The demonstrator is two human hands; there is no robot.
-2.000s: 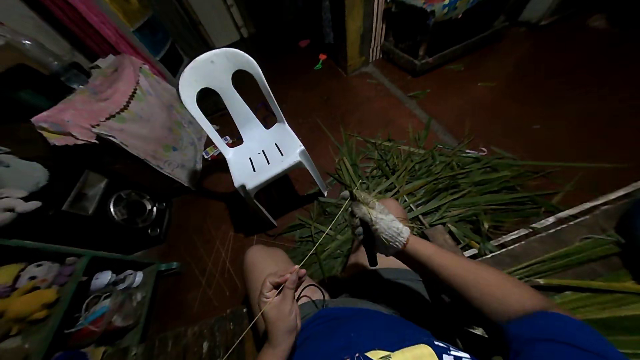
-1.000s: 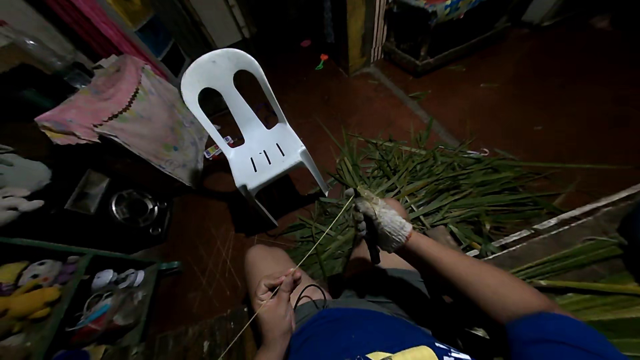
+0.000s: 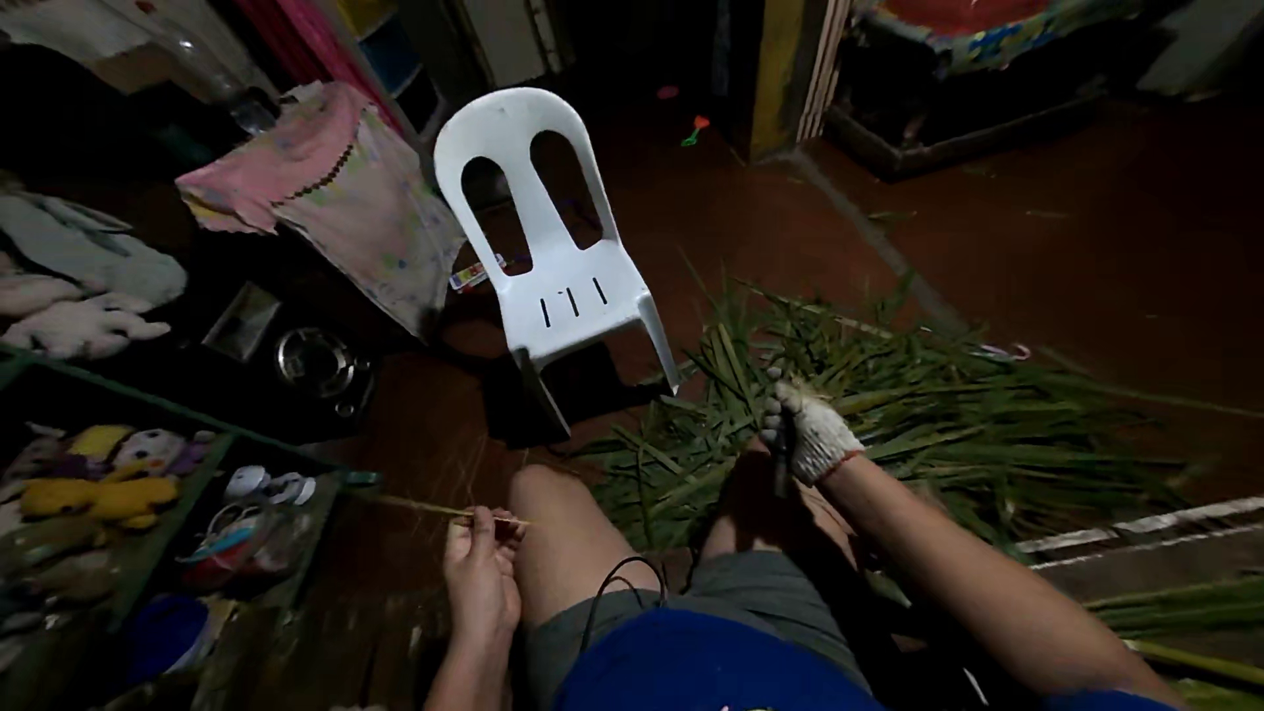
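Bare and raised over my knee, my left hand (image 3: 484, 565) pinches a thin yellowish-green strip (image 3: 423, 506), which points off to the left. My right hand (image 3: 812, 431) wears a white knit glove with a red cuff edge and is closed around a dark tool (image 3: 783, 454), perhaps a knife; its kind is hard to tell. Just beyond and under the gloved hand lies a broad heap of long green leaf strips (image 3: 948, 434) on the dark red floor. The two hands are well apart, and no strip shows between them.
A white plastic chair (image 3: 568, 296) stands in front of me. At left are a green shelf (image 3: 227, 494) with stuffed toys and a cloth-draped object (image 3: 380, 217). More long green leaves (image 3: 1185, 607) lie at the lower right. A small toy (image 3: 696, 130) is on the floor.
The strip that ran between my two hands no longer reaches the gloved hand; it now extends leftward from my left hand. The gloved hand stays in nearly the same place.
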